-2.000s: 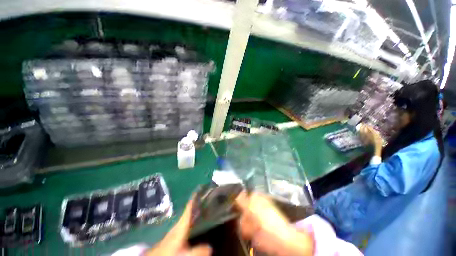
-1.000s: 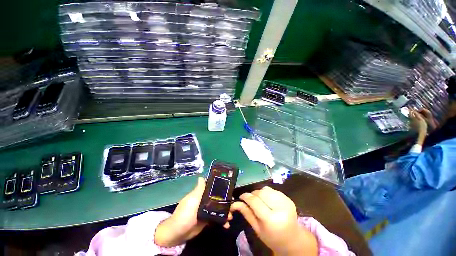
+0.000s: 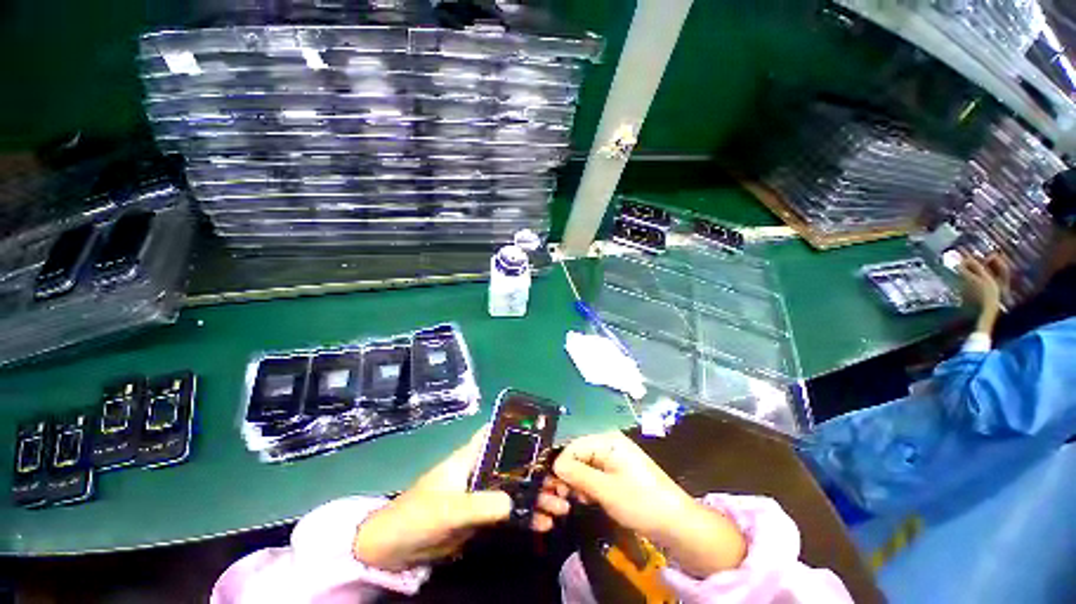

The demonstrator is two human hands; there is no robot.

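Note:
My left hand [image 3: 439,507] holds a black handset housing [image 3: 517,444] above the bench's front edge. The housing's front faces me, tilted, with a pale rectangle outline and a small green spot. The left thumb lies across its lower end. My right hand [image 3: 631,486] is at the housing's lower right edge, fingertips pinched together. A small dark bit shows at the fingertips, too small to tell whether it is a tool or part of the housing. An orange-handled tool [image 3: 641,573] shows below my right hand.
Four-pocket tray [image 3: 362,392] of black parts, centre-left; several handsets [image 3: 165,421] left. White bottle [image 3: 510,281], blue pen [image 3: 586,314], white wipe [image 3: 604,361] and large clear tray [image 3: 696,330] beyond my hands. Stacked trays [image 3: 366,142] behind; post [image 3: 619,124]. Person in blue [image 3: 991,401] right.
The handset has turned from a steep tilt to show its front. My left thumb has moved across its lower end. The orange-handled tool has come into clearer view below my right hand.

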